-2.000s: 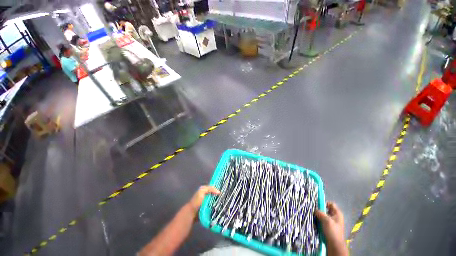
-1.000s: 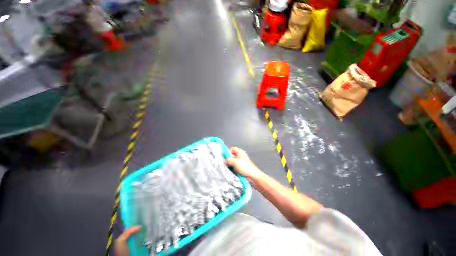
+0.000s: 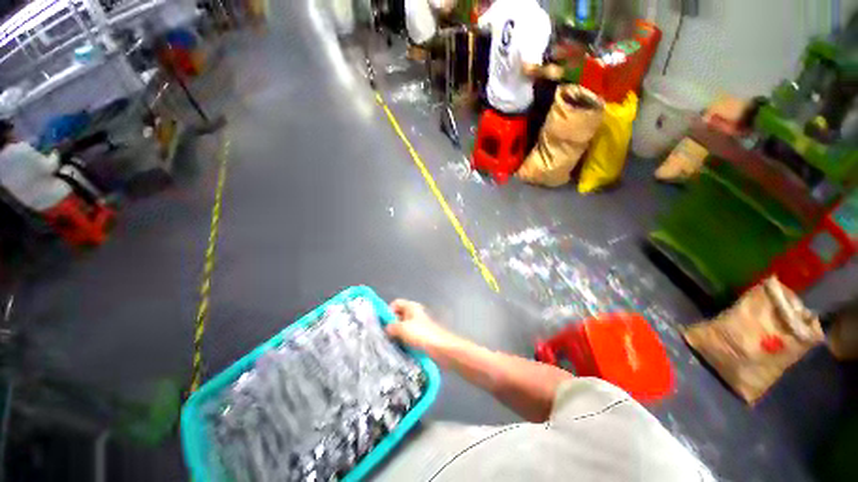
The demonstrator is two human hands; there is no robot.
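Observation:
A turquoise plastic basket (image 3: 425, 395) is held in front of my body at the lower left of the view. It is full of a dense silvery-grey batch of cables (image 3: 315, 391), somewhat blurred. My right hand (image 3: 411, 327) grips the basket's rim at its upper right corner. My left hand is not in view. The basket's lower left part is cut off by the bottom edge of the picture.
A red stool (image 3: 628, 356) stands close on the right. Paper sacks (image 3: 755, 339), a yellow sack (image 3: 608, 146) and green machines (image 3: 729, 226) are beyond it. A seated person (image 3: 516, 56) is ahead right, another (image 3: 33, 169) at far left. Yellow tape (image 3: 423, 174) edges the grey aisle.
The view has turned and moved forward along the aisle. The red stool is nearer and lower. The basket has shifted left and down in the picture, and my left hand has gone out of view.

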